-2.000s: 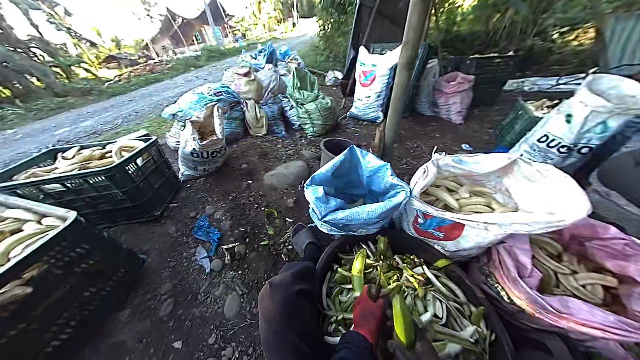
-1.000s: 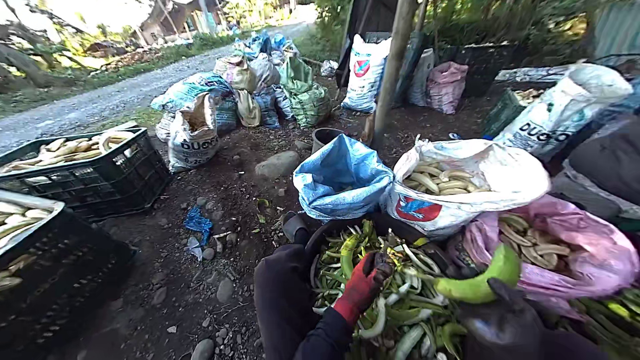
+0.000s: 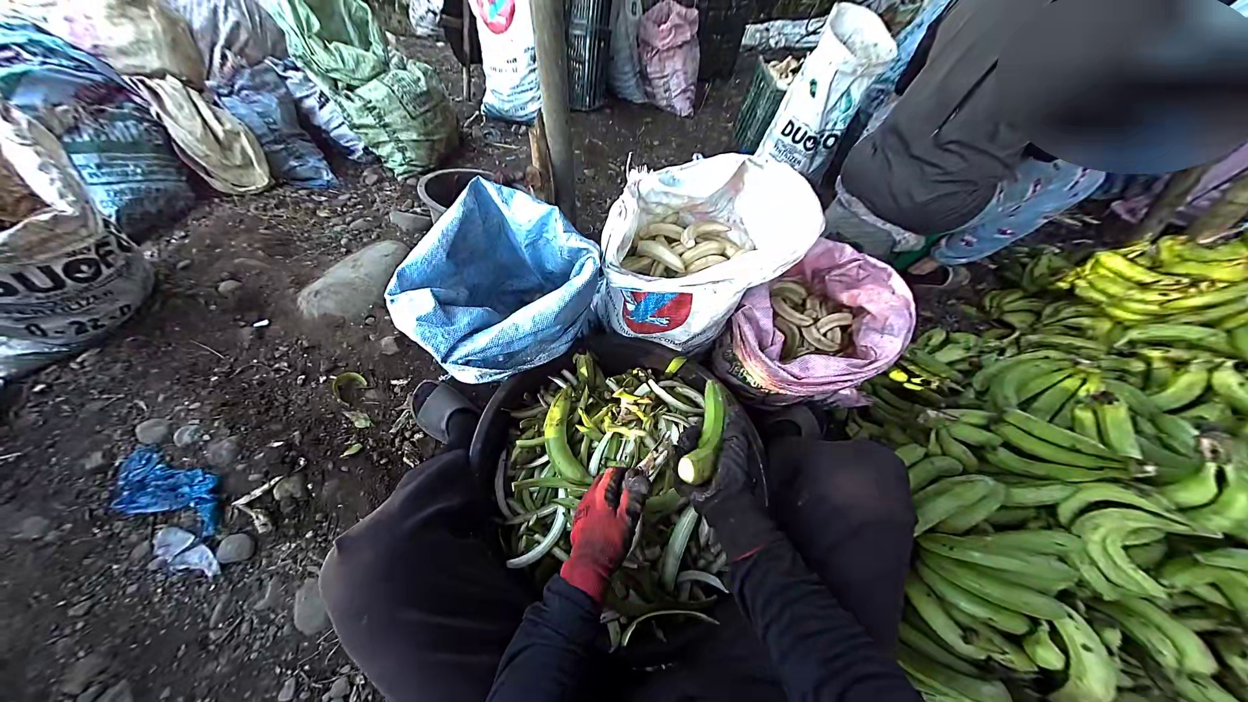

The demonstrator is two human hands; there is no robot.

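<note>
My left hand [image 3: 604, 522], in a red glove with dark fingertips, is over a dark round tub [image 3: 485, 439] full of green plantain peels [image 3: 624, 429]. Its fingers are curled; whether they hold a small tool cannot be told. Close by on the right, my right hand [image 3: 726, 478], in a dark glove, grips a green plantain [image 3: 710, 429] upright, its pale cut end facing down. Another green-yellow plantain [image 3: 563, 436] lies on the peels. Beyond the tub stand an open blue sack [image 3: 492, 283], a white sack [image 3: 658, 317] and a pink sack [image 3: 873, 336]; the last two hold peeled plantains [image 3: 682, 246].
Green plantain bunches [image 3: 1063, 487] are heaped on the right. A person in dark clothing [image 3: 936, 146] bends beyond them. A wooden post [image 3: 554, 107] rises behind the blue sack. Stones [image 3: 353, 280] and blue plastic scrap [image 3: 168, 487] lie on the dirt at left; full sacks [image 3: 390, 107] stand behind.
My right hand, with the green plantain, has moved from the tub's right side to over the peels, close to my left hand. The view has turned right and down.
</note>
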